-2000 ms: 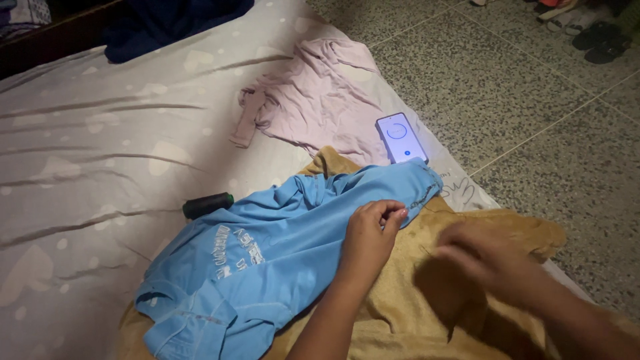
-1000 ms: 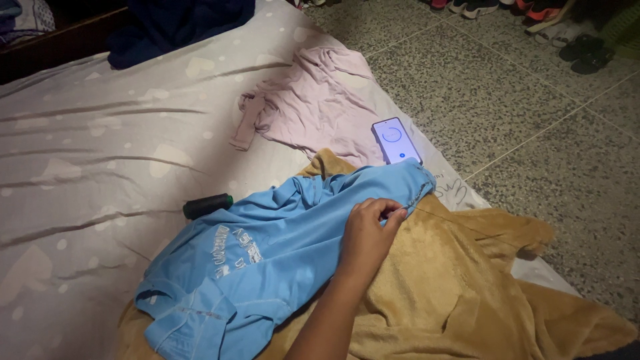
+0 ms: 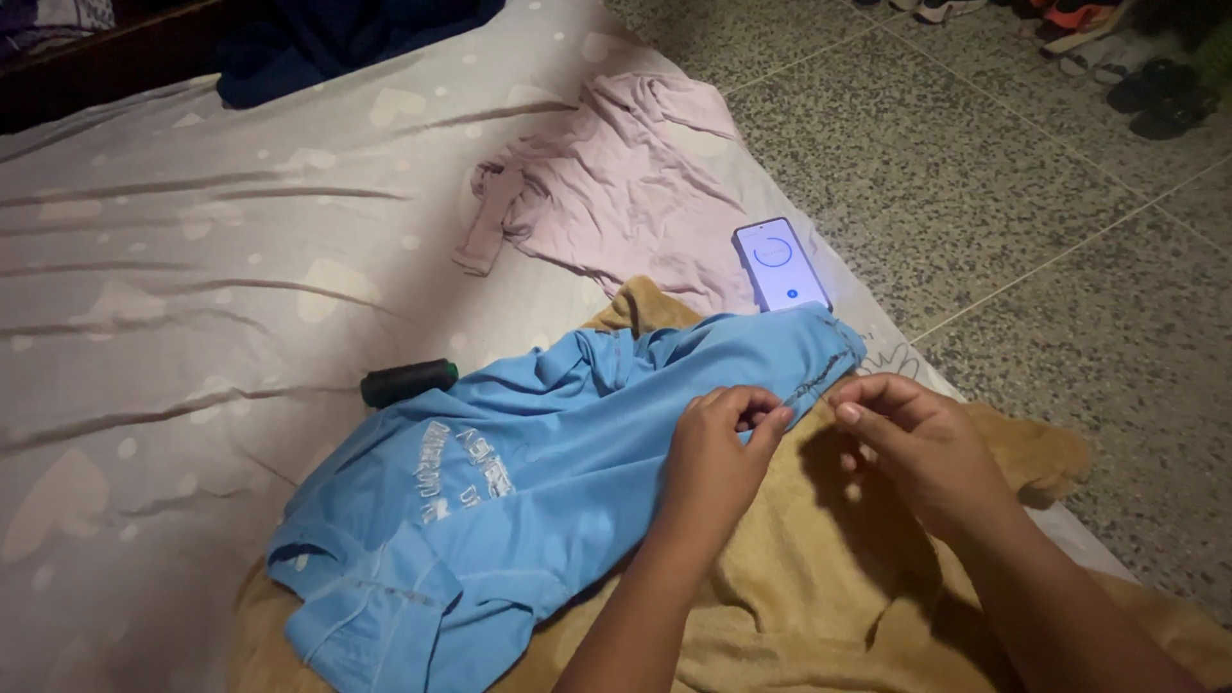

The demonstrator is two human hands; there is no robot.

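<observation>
A light blue shirt with white lettering lies over a tan plush blanket. My left hand pinches the shirt's hem edge between thumb and fingers. Dark stitching runs along that edge, just past my fingertips. Close by on the right, my right hand has its thumb and index finger together beside the hem; whether a needle or thread is between them is too small to tell. A spool of black thread rests on its side left of the shirt. Loose dark thread lies in loops past the hem.
A lit smartphone lies beyond the hem, beside a pink garment. All are on a bed with a heart-patterned sheet. A dark blue cloth lies at the far side. Shoes stand on the speckled floor at right.
My right hand went out of view a second ago and is now back beside the hem. My left hand keeps its pinch on the shirt.
</observation>
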